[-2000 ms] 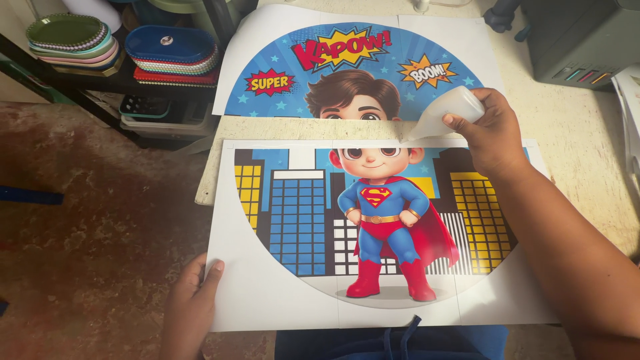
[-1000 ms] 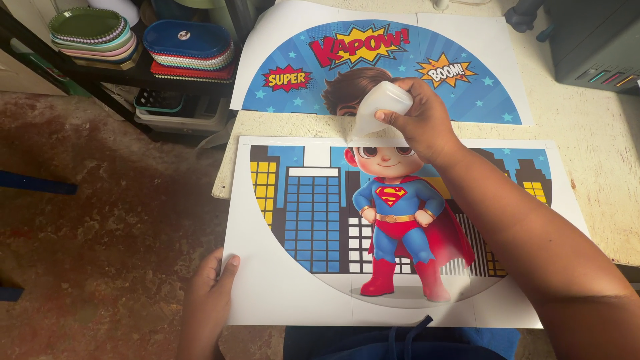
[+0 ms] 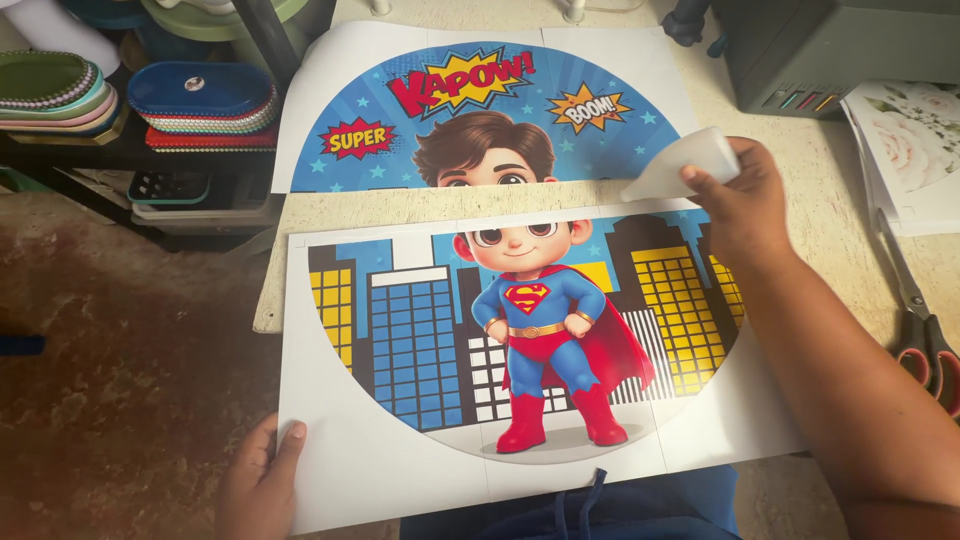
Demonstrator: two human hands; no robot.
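In the head view my right hand (image 3: 739,195) grips a white translucent squeeze bottle (image 3: 694,159). Its narrow tip points down and left, by the top edge of the lower printed sheet (image 3: 540,300), which shows a cartoon superhero's face and body before city buildings. My left hand (image 3: 262,476) holds that sheet at its lower left edge, thumb on top. Beyond it lies the upper printed sheet (image 3: 480,112), with the figure's hair and eyes and comic bursts on blue. A strip of table shows between the two sheets. Whether glue comes from the bottle's tip cannot be seen.
Scissors (image 3: 915,307) lie at the right on the whitish worn table (image 3: 817,172). Behind them are floral printed sheets (image 3: 911,150) and a dark printer (image 3: 825,52). At the left, a dark shelf (image 3: 187,159) holds stacked oval trays (image 3: 202,90).
My right hand, with the bottle, has moved right from near the middle of the lower sheet's top edge. My left hand stays at the sheet's left edge.
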